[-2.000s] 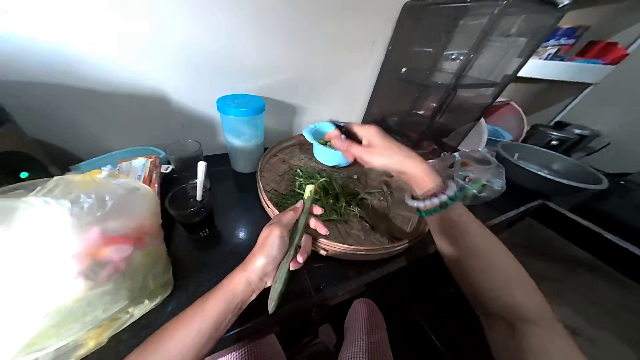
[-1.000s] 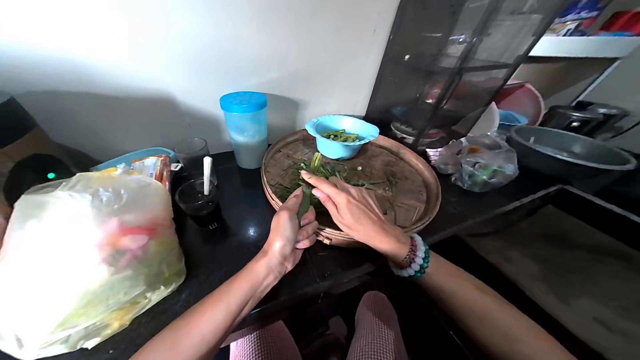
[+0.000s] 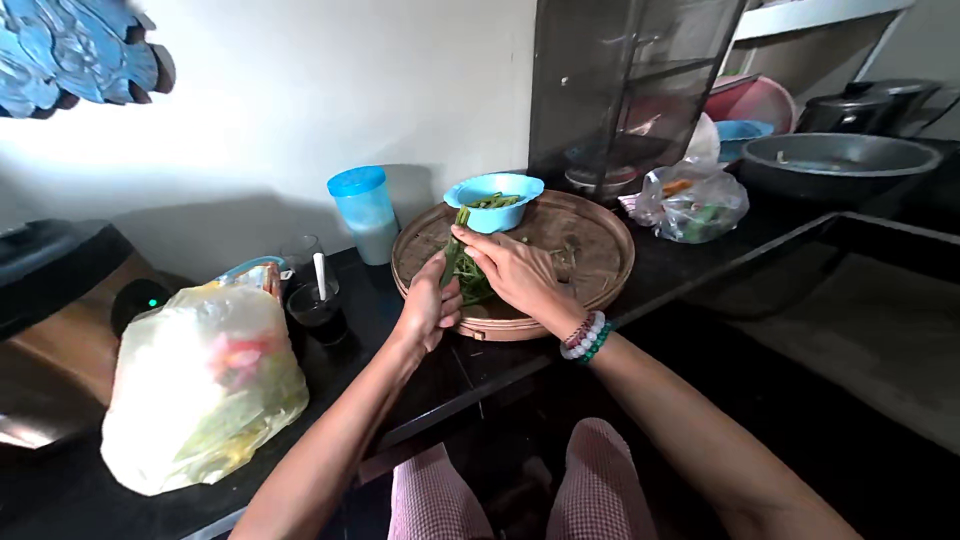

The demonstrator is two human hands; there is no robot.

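My left hand [image 3: 431, 304] is closed around a long green vegetable pod [image 3: 452, 259], held tilted over the near left of a round woven tray [image 3: 600, 266]. My right hand [image 3: 517, 274] reaches across from the right, its fingertips at the pod's upper end; a knife, if there is one, is hidden. Thin green shreds [image 3: 474, 285] lie on the tray beneath both hands. A light blue plastic bowl [image 3: 495, 219] with cut green pieces [image 3: 493, 201] in it stands at the tray's back edge, just beyond my fingertips.
Left of the tray stand a blue-lidded container [image 3: 365, 217], a dark glass [image 3: 319, 311] with a white-handled utensil and a full plastic bag [image 3: 206, 390]. To the right are a clear bag of vegetables [image 3: 694, 202], a large grey basin [image 3: 840, 161] and a sink edge [image 3: 832, 217].
Two seconds ago my right hand was at the blue bowl; since then it has come to the pod in my left hand. The view has shifted.
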